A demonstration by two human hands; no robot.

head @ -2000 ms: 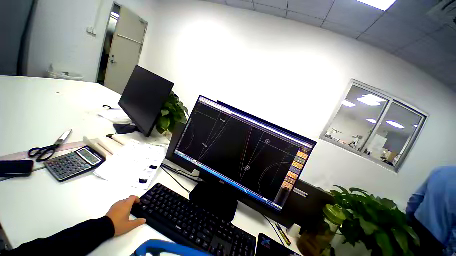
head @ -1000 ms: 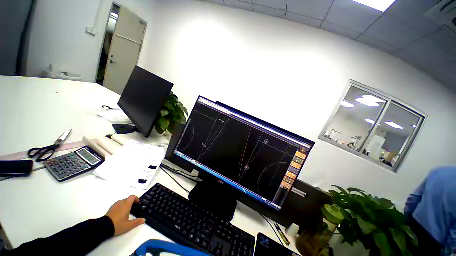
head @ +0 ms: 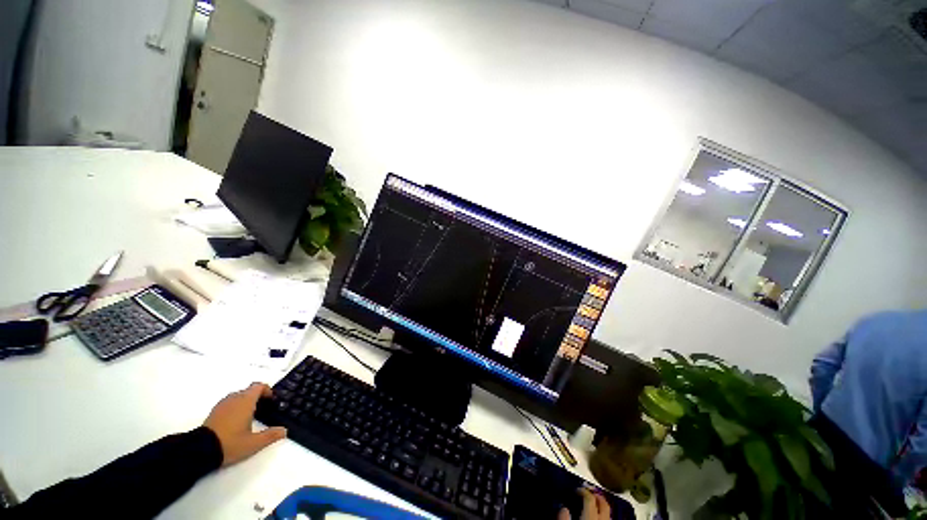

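The black keyboard (head: 381, 437) lies below the lit CAD monitor (head: 478, 284), which shows thin pattern outlines and a small white box low on the screen. My left hand (head: 242, 425) rests at the keyboard's left end, fingertips at its edge, holding nothing visible. My right hand (head: 588, 506) is cut off by the bottom edge, over the black mouse pad (head: 544, 479). Only its fingers show, near a small dark shape that may be a mouse; its grip is unclear.
A calculator (head: 132, 320), scissors (head: 79, 291), a black slab (head: 22, 336) and papers (head: 254, 320) lie left. A dark second monitor (head: 272, 183) stands behind them. A blue curved item (head: 341, 502) is at bottom centre. A plant (head: 747, 421) and a person in blue (head: 876, 391) are right.
The view has shifted, so the desk items sit slightly further left and higher. My right hand has come into view at the mouse pad. A white box has appeared on the screen.
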